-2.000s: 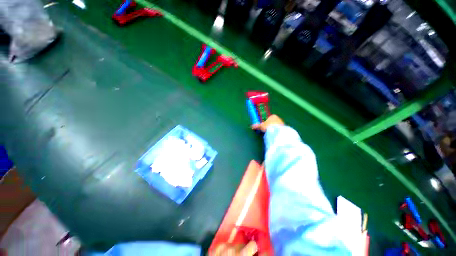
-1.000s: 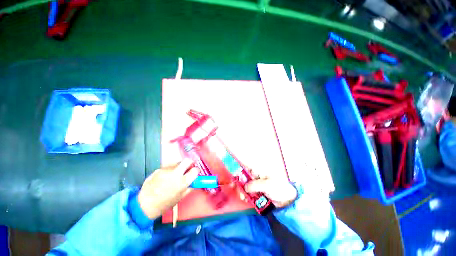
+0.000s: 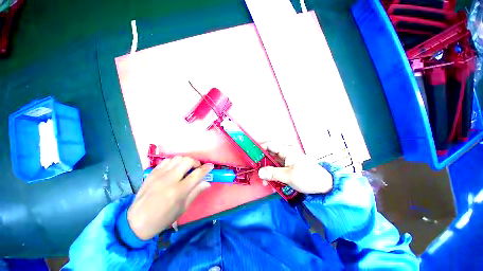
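Note:
A long red housing shell (image 3: 246, 147) with a green circuit board (image 3: 244, 144) inside lies slantwise over the mat, its T-shaped end up and left. My right hand (image 3: 296, 172) grips its lower part, thumb on top. My left hand (image 3: 172, 193) is over a second red housing half (image 3: 153, 153) and a blue battery cell (image 3: 220, 175), its fingers on them. The battery lies along this second half. Thin wires run from the battery toward the shell near my right thumb. A dark thin wire rises from the shell's head. My left palm hides part of the second half.
The pink-orange mat (image 3: 169, 95) lies on the dark green bench. A white backing strip (image 3: 283, 58) lies on its right side. A blue bin (image 3: 71, 138) with white pieces is at the left. A blue tray (image 3: 394, 79) of red and black parts is at the right.
The second housing half and battery have swung from slanted to nearly level, farther left under my left hand. My right hand still holds the shell. The camera view has shifted, and the tray appears closer.

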